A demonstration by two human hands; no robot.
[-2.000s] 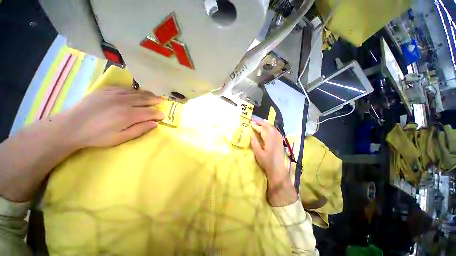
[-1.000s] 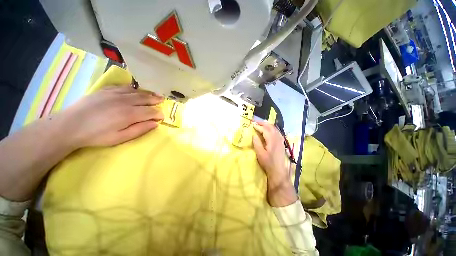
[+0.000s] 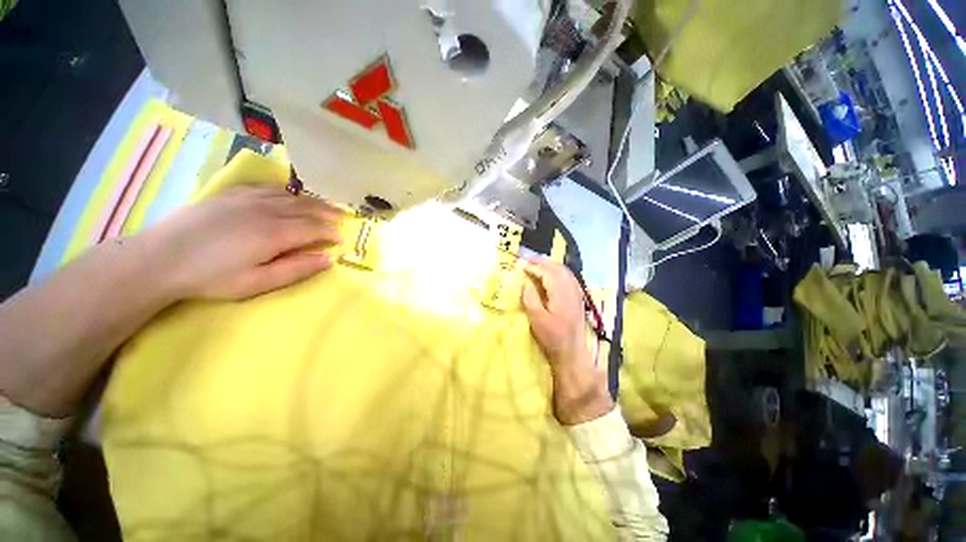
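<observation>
A yellow tote bag body [image 3: 318, 402] lies spread under the white head of the pattern sewing machine [image 3: 318, 53]. Glare at the needle hides the sewing spot. The taped clamp [image 3: 360, 241] shows at both sides of the glare, with writing at its right end. My left hand [image 3: 249, 241] lies flat on the bag, fingertips against the clamp's left end. My right hand [image 3: 559, 318] rests at the clamp's right end, fingers bent; whether it pinches fabric is hidden.
The striped template plate [image 3: 132, 196] shows at left. Red-handled snips [image 3: 595, 315] lie right of my right hand. A yellow bag stack [image 3: 662, 371] is further right, a control panel [image 3: 694, 196] behind it. A yellow bag [image 3: 741, 48] hangs at the top. More yellow pieces [image 3: 879, 318] lie far right.
The camera view has shifted slightly, so the machine head sits a little lower and the right-side items further left. Both hands keep about the same places at the clamp.
</observation>
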